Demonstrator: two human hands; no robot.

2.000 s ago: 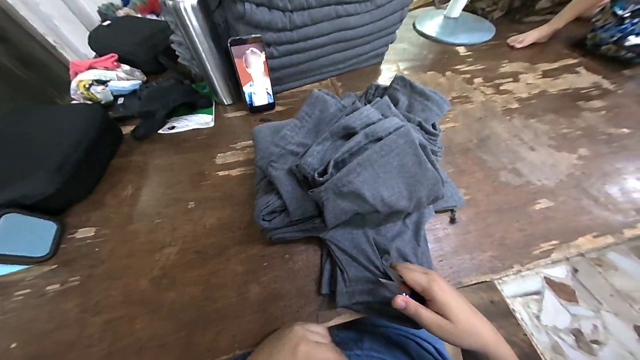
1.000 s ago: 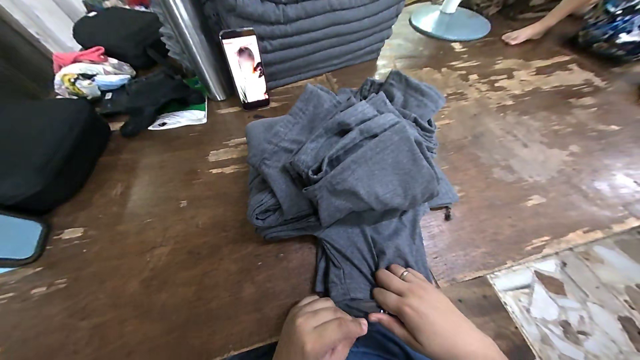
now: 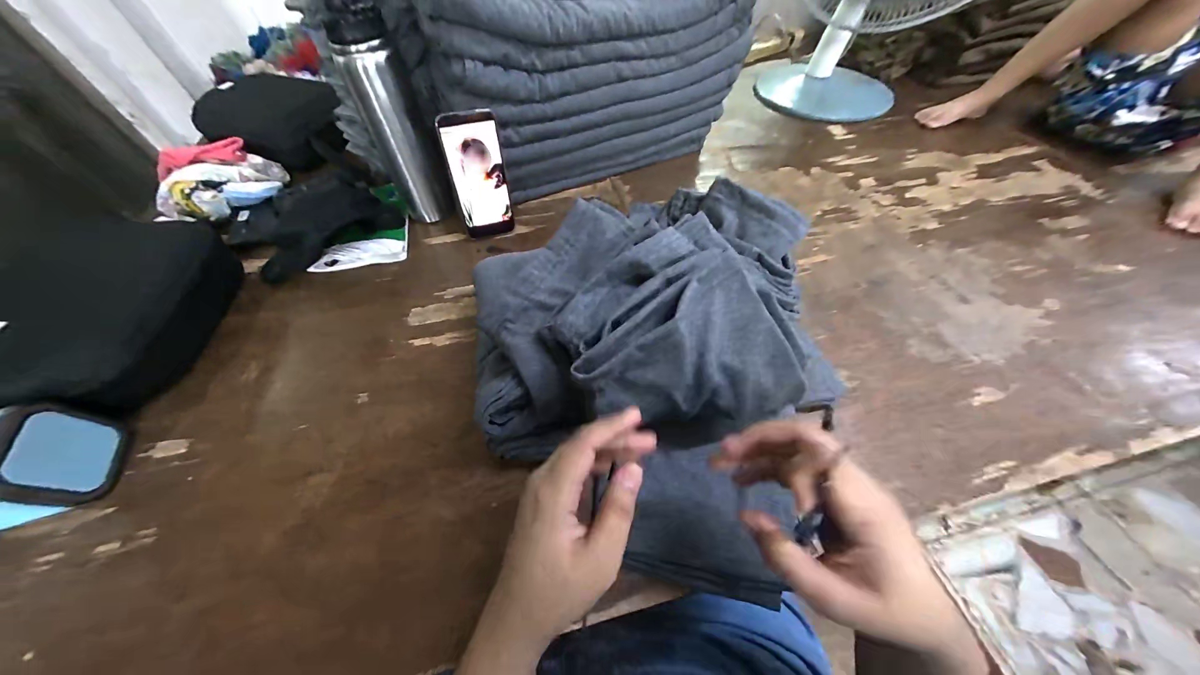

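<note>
A heap of grey cloth garments (image 3: 694, 319) lies loosely folded on the worn brown surface, one flat part reaching toward my lap. My left hand (image 3: 586, 516) is raised over the left edge of that flat part, fingers apart and holding nothing. Across from it, my right hand (image 3: 825, 525) hovers over the right edge with thumb and forefinger spread. A small dark tool (image 3: 811, 527) shows in its palm, mostly hidden by the fingers, its kind unclear. A short dark cord or tab (image 3: 827, 415) sticks out from the heap's right side.
Behind the heap stand a tall stack of folded grey cloth (image 3: 600, 84), a steel bottle (image 3: 398, 131) and a propped phone (image 3: 476, 173). A black cushion-like object (image 3: 103, 300) and a blue-faced dark case (image 3: 64, 453) lie left. Beyond are a fan base (image 3: 825, 92) and a person's bare foot (image 3: 954, 111).
Both hands, which were together at the near end of the flat cloth a second ago, have lifted off and moved apart. The left hand has let go of the cloth.
</note>
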